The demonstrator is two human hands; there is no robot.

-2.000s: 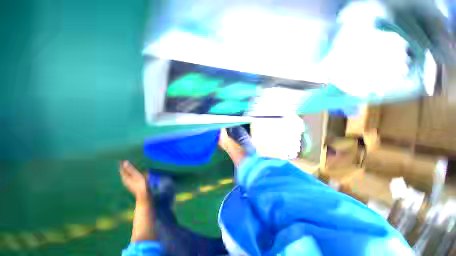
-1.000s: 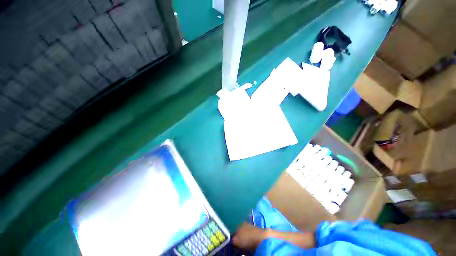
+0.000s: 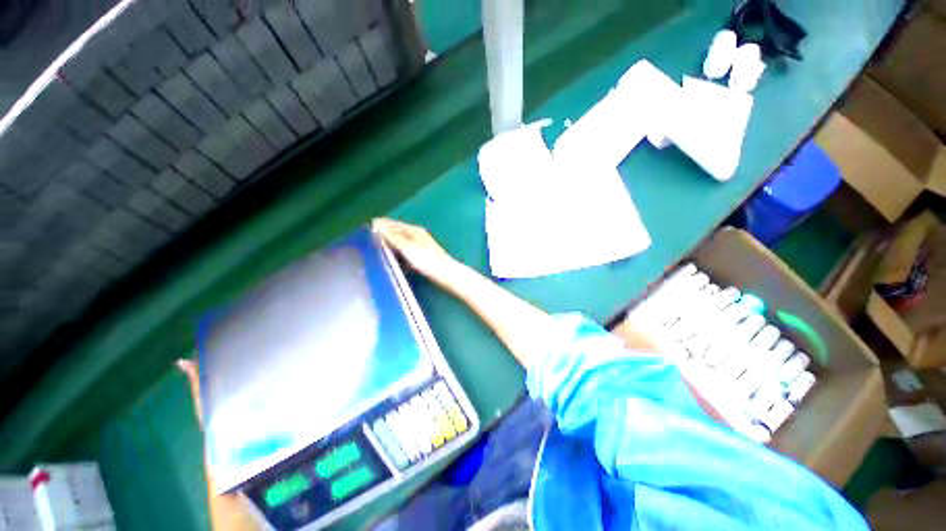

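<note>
A digital counting scale with a blue-edged shiny steel pan stands on the green bench. Green digits glow on its black front panel, beside pale and yellow keys. My right hand grips the scale's far right corner, arm stretched along its right side. My left hand is at the scale's left side; only a narrow part shows, and the scale hides most of it. Nothing lies on the pan.
White sheets lie on the green bench beyond the scale, with two white rolls and a black object. A brown carton of white bottles stands right. Stacked boxes fill the upper left. A white box is lower left.
My right hand has moved from the scale's near right corner to its far right corner. My left hand has come into view at its left side. The view has shifted, showing the green displays.
</note>
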